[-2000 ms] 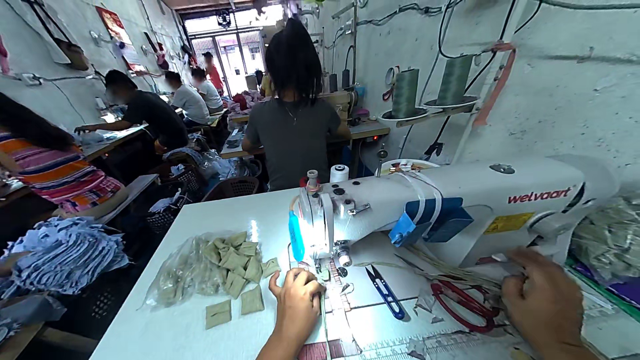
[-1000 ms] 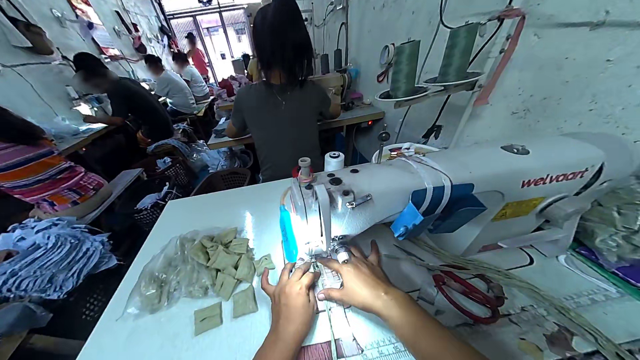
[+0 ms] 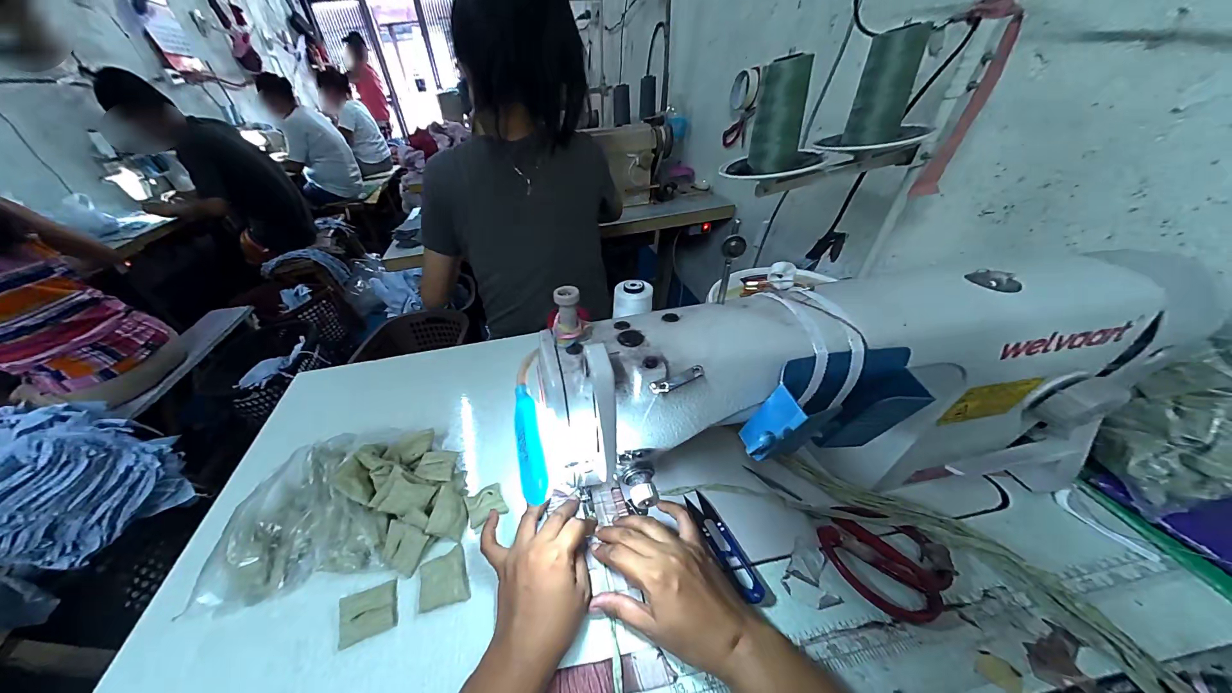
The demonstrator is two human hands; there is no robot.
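A white Welvaart sewing machine (image 3: 866, 356) stands on the white table, its lamp lighting the needle area. My left hand (image 3: 544, 568) lies flat just in front of the presser foot, fingertips beside it. Close on its right, my right hand (image 3: 659, 577) presses down with fingers bent. A narrow green fabric strip (image 3: 614, 630) runs between the hands toward the foot; whether the fingers pinch it is hidden. Folded green fabric pieces (image 3: 404, 491) lie left of my left hand, partly on a clear plastic bag (image 3: 279, 529). Blue thread snips (image 3: 727, 553) lie right of my right hand.
Red-handled scissors (image 3: 890, 577) and long green strips (image 3: 953, 534) lie at the right, near fabric scraps. Green thread cones (image 3: 784, 115) stand on a rack behind. A person (image 3: 520, 212) sits ahead, facing away; others work at the left. A stack of blue cloth (image 3: 87, 481) is at far left.
My right hand, near the red scissors two seconds ago, has moved left to the presser foot beside my left hand. Both hands have stayed there over the last second.
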